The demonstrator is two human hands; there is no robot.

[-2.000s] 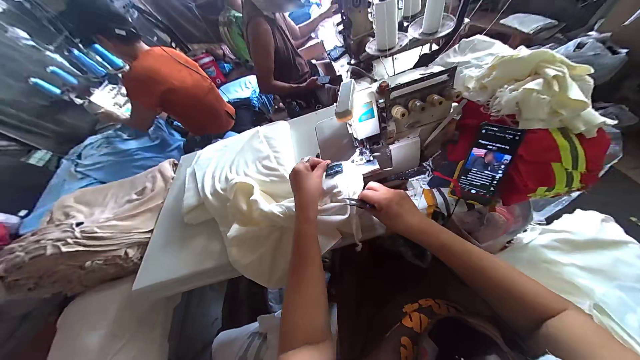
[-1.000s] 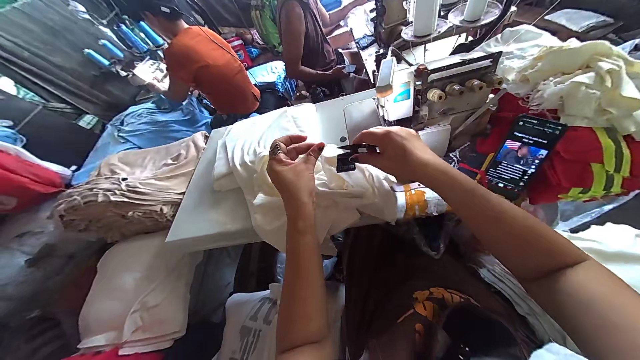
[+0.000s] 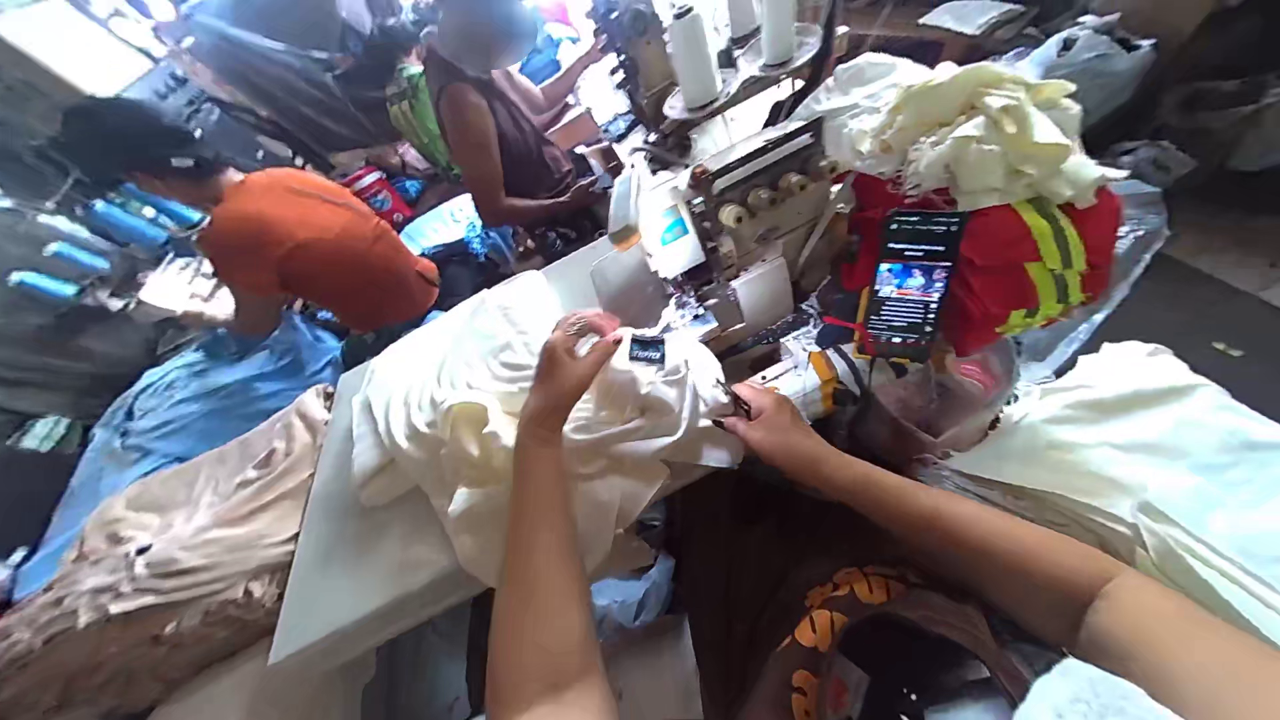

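Cream knit fabric [image 3: 470, 400] lies bunched over the sewing table, one edge close to the presser foot of an overlock sewing machine [image 3: 760, 215]. My left hand [image 3: 575, 365] pinches that fabric's edge between thumb and fingers, just left of a small dark label [image 3: 647, 349] that bears writing. Small dark thread snips [image 3: 738, 402] are in my right hand [image 3: 770, 425], at the right side of the fabric. Whether the snips' blades touch the cloth cannot be told.
A phone [image 3: 912, 285] with a lit screen leans on a red bundle [image 3: 1000, 260] at the right, below cream scraps [image 3: 960, 125]. Thread cones [image 3: 693, 60] stand behind the machine. Beige cloth [image 3: 190, 520] is piled left of the table edge [image 3: 330, 560]. Two co-workers sit beyond.
Since one second ago my hands have moved apart, and the right hand with the snips has drawn away from the label. The label and the fabric's edge are nearer the presser foot.
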